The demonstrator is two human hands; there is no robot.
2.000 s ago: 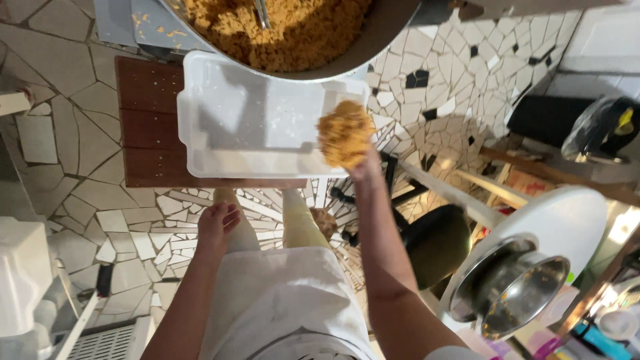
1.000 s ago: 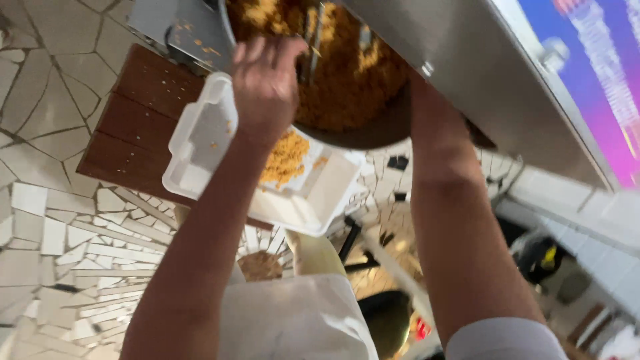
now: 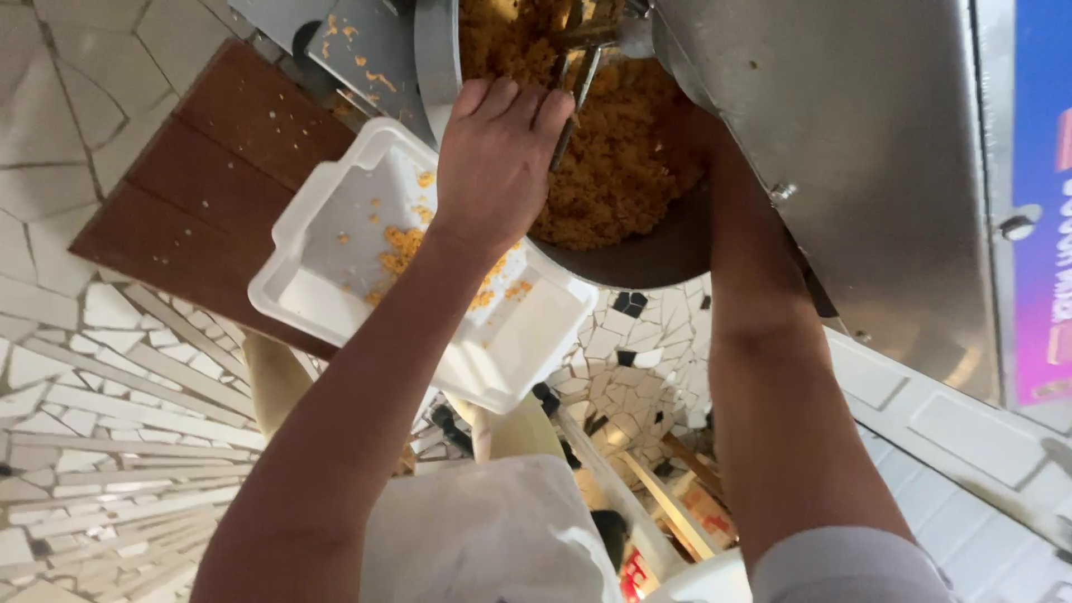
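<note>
A large metal mixing bowl [image 3: 435, 63] holds an orange crumbly mixture [image 3: 615, 184], with a metal mixer attachment [image 3: 578, 84] standing in it. My left hand [image 3: 501, 155] is at the bowl's near left rim, back of the hand up, fingers bent over the edge close to the attachment; whether it grips anything is hidden. My right hand [image 3: 682, 138] reaches into the right side of the bowl, in shadow against the mixture, its fingers unclear. Below the bowl, a white plastic tub [image 3: 314, 293] bears a small heap of orange crumbs [image 3: 402, 247], partly behind my left forearm.
A brown wooden board [image 3: 193, 201] lies under the tub's left side. The mixer's metal body [image 3: 854, 151] rises on the right, beside my right arm. Orange scraps lie on the machine's grey base [image 3: 368, 63]. The floor [image 3: 126, 444] is broken-tile mosaic.
My right hand, which held a clump of mixture over the tub, has moved into the bowl. My left hand has risen from beside the tub to the bowl's rim. Orange crumbs now lie in the tub.
</note>
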